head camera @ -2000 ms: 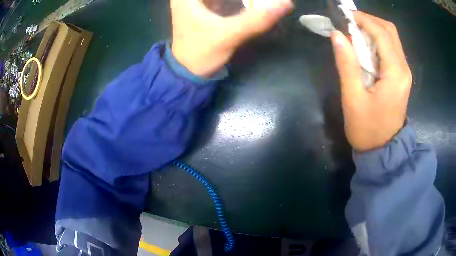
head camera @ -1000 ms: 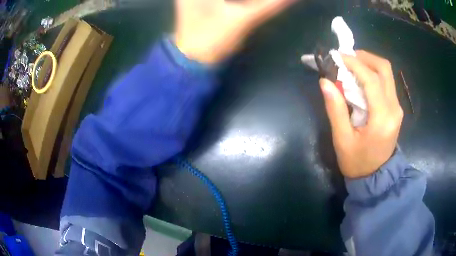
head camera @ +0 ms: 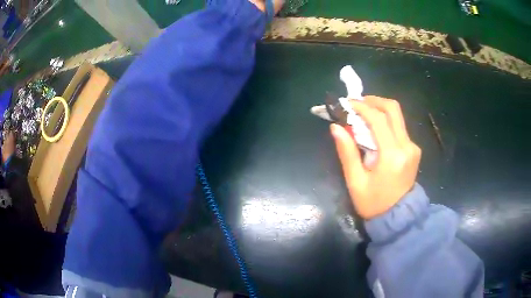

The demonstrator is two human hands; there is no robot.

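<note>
My right hand (head camera: 381, 154) is closed around the side cutters (head camera: 336, 109), over the middle right of the bench. Their dark jaws and white-wrapped ends stick out past the fingers. My left hand (head camera: 273, 6) is at the top edge of the picture, over the green surface beyond the pale chipped edge. Most of it is cut off by the picture's edge, so its fingers and whether it holds anything cannot be told.
A cardboard tray (head camera: 68, 152) with a pale yellow ring (head camera: 55, 119) is at left. Beyond it lie many small assemblies (head camera: 26, 110). A blue coiled cord (head camera: 224, 227) crosses the dark bench. A slim stick (head camera: 435, 129) lies right. Another assembly (head camera: 469, 7) is at top right.
My left hand has moved up and away to the far surface, its arm stretched out. My right hand still holds the cutters and sits further left in the picture. The view has shifted to show more of the far surface.
</note>
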